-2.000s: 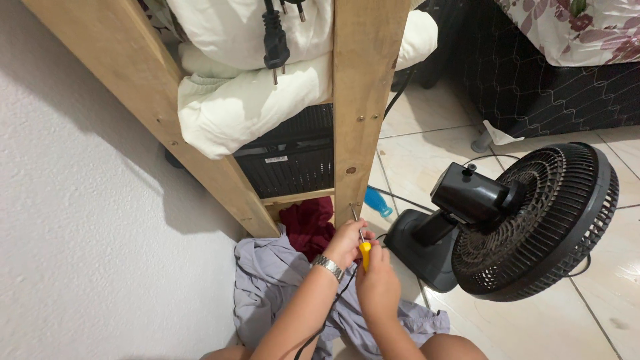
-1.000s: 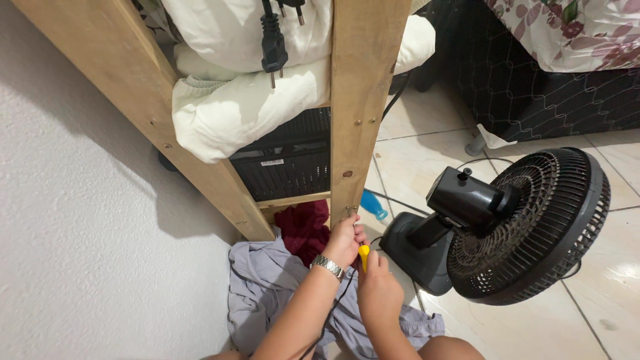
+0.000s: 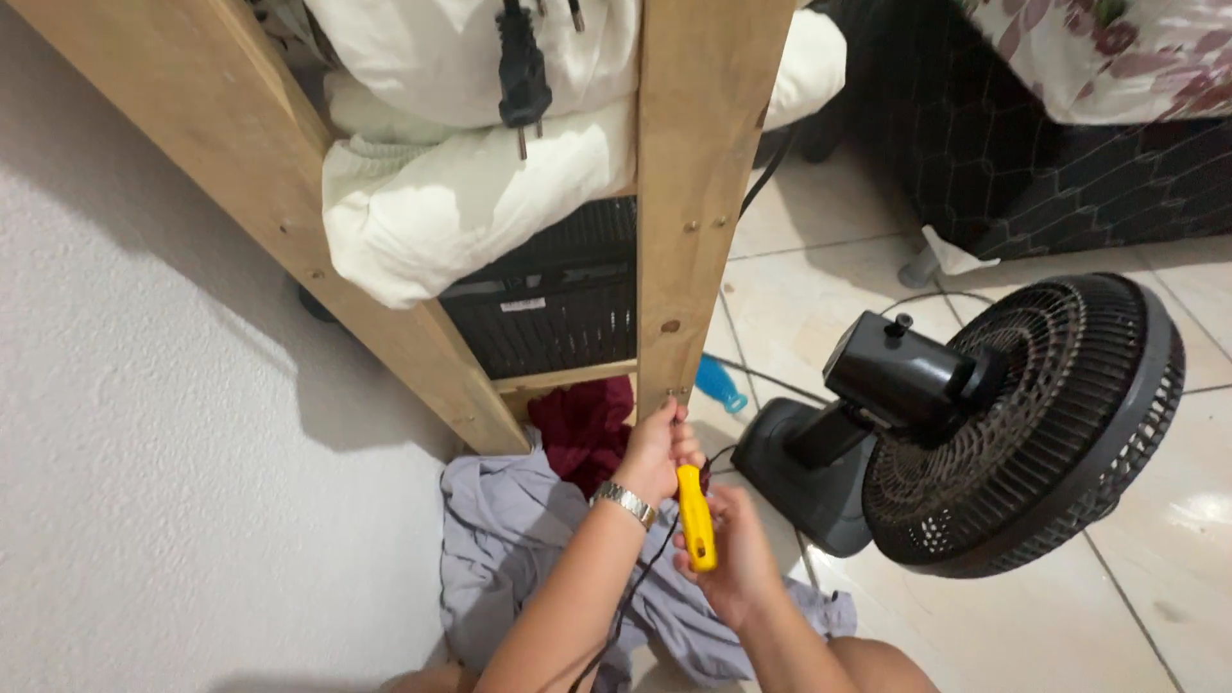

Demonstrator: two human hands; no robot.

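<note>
Low on a wooden shelf post (image 3: 688, 192), my left hand (image 3: 664, 448) has its fingertips at screw heads near the post's lower end; the screwdriver's shaft is mostly hidden by those fingers. The yellow handle of the screwdriver (image 3: 697, 520) points down toward me. My right hand (image 3: 733, 553) is beside the handle, with loosely curled fingers partly behind it; whether it grips the handle is unclear. A metal-band watch (image 3: 626, 503) is on my left wrist. A dark cord (image 3: 630, 597) runs past my left forearm.
A black fan (image 3: 1020, 423) stands at right on the tiled floor, near a blue plastic object (image 3: 720, 383). Grey cloth (image 3: 500, 539) and dark red cloth (image 3: 582, 433) lie below the shelf. A black plug (image 3: 523, 72) hangs before white bedding (image 3: 462, 212). A white wall (image 3: 173, 433) is at left.
My right hand's fingers have loosened around the yellow handle, and more of the handle shows. My left hand remains at the lower part of the post.
</note>
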